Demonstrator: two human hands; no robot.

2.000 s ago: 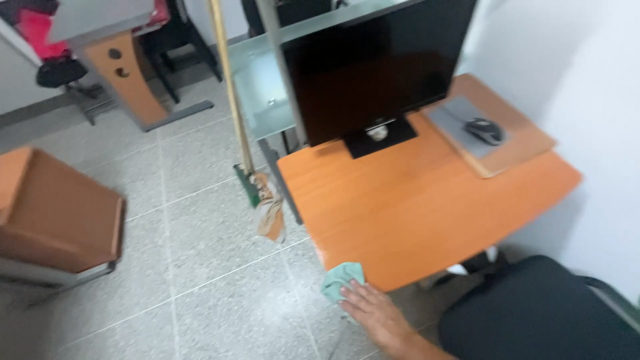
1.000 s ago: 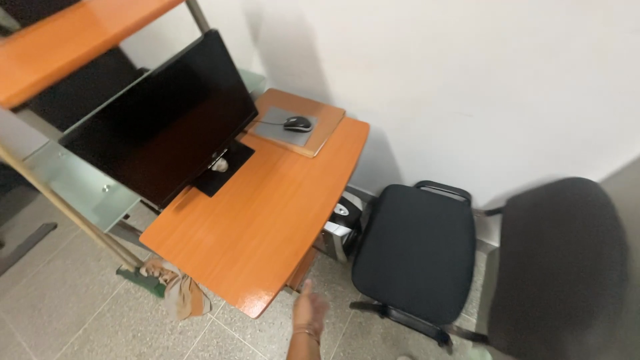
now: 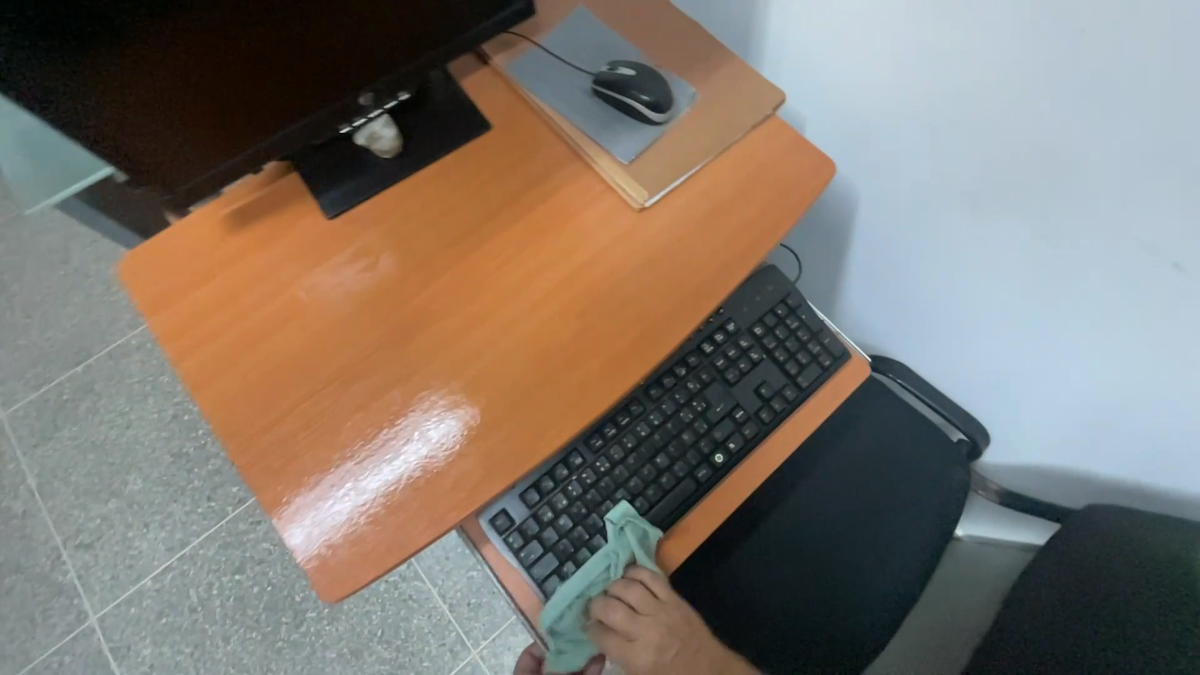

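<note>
A black computer keyboard lies on the pulled-out keyboard tray beneath the orange wooden desktop. My right hand grips a green cloth over the keyboard's near left corner. At the bottom edge of the view, fingertips of my left hand touch the lower end of the cloth; the rest of that hand is out of view. On the desktop a black monitor stands on its base, with a small pale lump on it. A black wired mouse rests on a grey mouse pad.
The mouse pad lies on a flat brown board. A black chair stands close against the keyboard tray, with another dark chair beside it. A white wall borders the right side. Speckled floor tiles show at the left.
The keyboard tray now extends from under the desktop, with the keyboard in sight. My right hand and the green cloth are now at the keyboard; two seconds ago they were at the desktop's corner.
</note>
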